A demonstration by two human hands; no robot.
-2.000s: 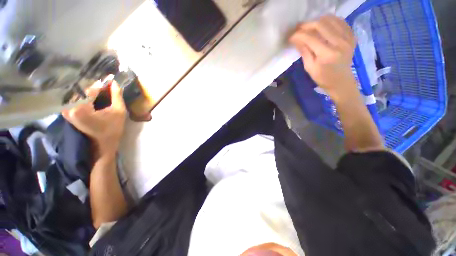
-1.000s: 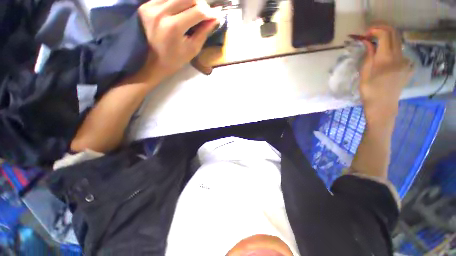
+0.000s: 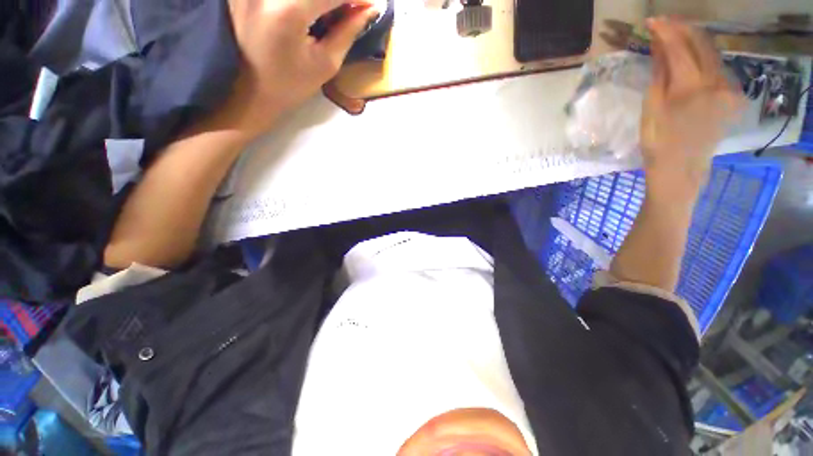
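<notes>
My left hand [image 3: 285, 58] is at the top edge, partly cut off. Its thumb and fingers are pinched on a small part of dark cloth [image 3: 378, 37] beside the machine bed plate [image 3: 428, 76]. A dark garment [image 3: 187, 85] with pale grey pieces is heaped at the left, against my left forearm. My right hand [image 3: 691, 102] is blurred above the right part of the table, beside a crumpled clear plastic bag [image 3: 609, 107]. Whether it holds anything is unclear. A metal machine part [image 3: 473, 18] shows at the top; the needle area is out of view.
A black smartphone [image 3: 553, 28] lies on the bed plate. The white table [image 3: 419, 151] has a printed scale along its front edge. A blue lattice basket [image 3: 726, 236] is below the table at the right. Small dark items [image 3: 780, 89] and a thin cable are at the table's right end.
The view has turned and shifted, so the table now runs nearly level. My right hand has moved from the table's front edge to beyond the bag. My left hand stays near the bed plate.
</notes>
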